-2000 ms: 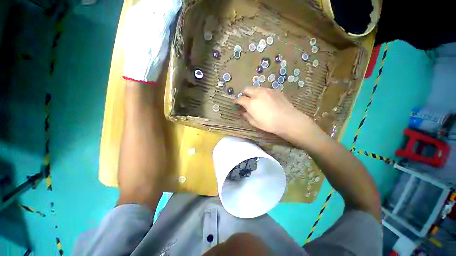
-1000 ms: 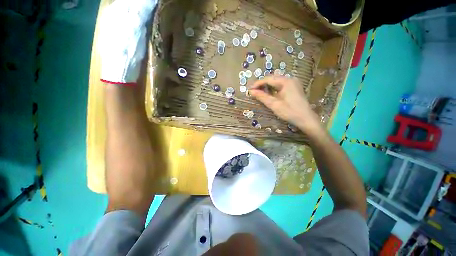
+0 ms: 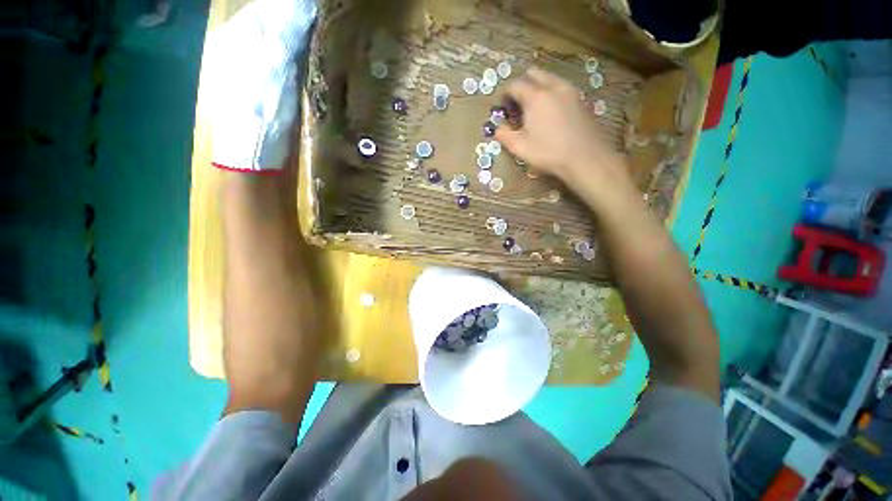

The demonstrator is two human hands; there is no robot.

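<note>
A shallow brown cardboard carton (image 3: pixel 391 241) lies on the yellow table. Pale round discs (image 3: pixel 423 149) and small dark purple parts (image 3: pixel 434 176) are scattered on its ribbed bottom. My bare right hand (image 3: pixel 550 125) is inside the carton, fingertips down at a dark part near the middle; whether it grips the part cannot be told. My left hand (image 3: pixel 259 93), in a white knitted glove with a red cuff edge, lies along the carton's left side, its fingers cut off by the top edge. A white bucket (image 3: pixel 484 377) stands tilted nearest me with dark round parts (image 3: pixel 469 328) inside.
Loose pale rings (image 3: pixel 587 323) lie on the table (image 3: pixel 210 323) right of the bucket. A round cream-rimmed tub (image 3: pixel 712 29) with black contents is at the upper right, beside a person's black clothing (image 3: pixel 782 22). A red stool (image 3: pixel 831 259) stands on the floor at right.
My right hand has moved from the lower middle of the carton up and away from me. Some discs lie in different spots. The gloved left hand stays beside the carton.
</note>
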